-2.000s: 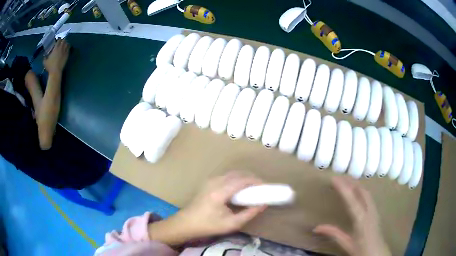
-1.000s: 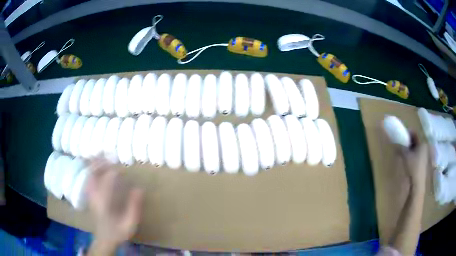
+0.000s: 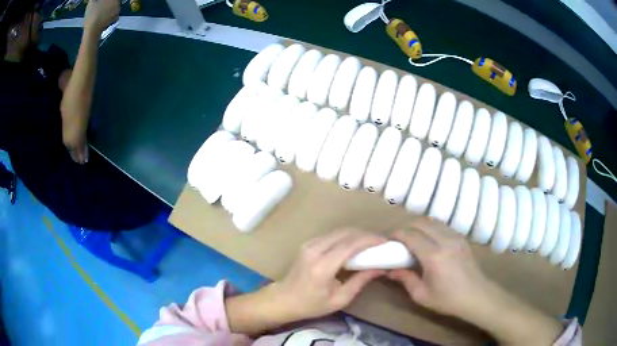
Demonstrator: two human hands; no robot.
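A white plastic unit (image 3: 381,256) lies level between my two hands, low over the front of the brown cardboard sheet (image 3: 325,219). My left hand (image 3: 325,270) grips its left end. My right hand (image 3: 440,267) has its fingers on the right end. The fingers hide part of both ends. Two long rows of white units (image 3: 419,179) stand close together on the cardboard behind my hands. A short third row of several units (image 3: 262,200) lies at the left, its last unit tilted.
White units with cords and yellow charms (image 3: 494,76) lie on the dark green surface (image 3: 298,19) beyond a pale metal edge. A seated person (image 3: 61,135) is at the left near a blue stool (image 3: 135,246). A second cardboard sheet (image 3: 605,290) shows at the far right.
The view has swung left from the second cardboard sheet. My right hand has come back with a white unit, and both hands now hold it. The third row is longer than two seconds ago.
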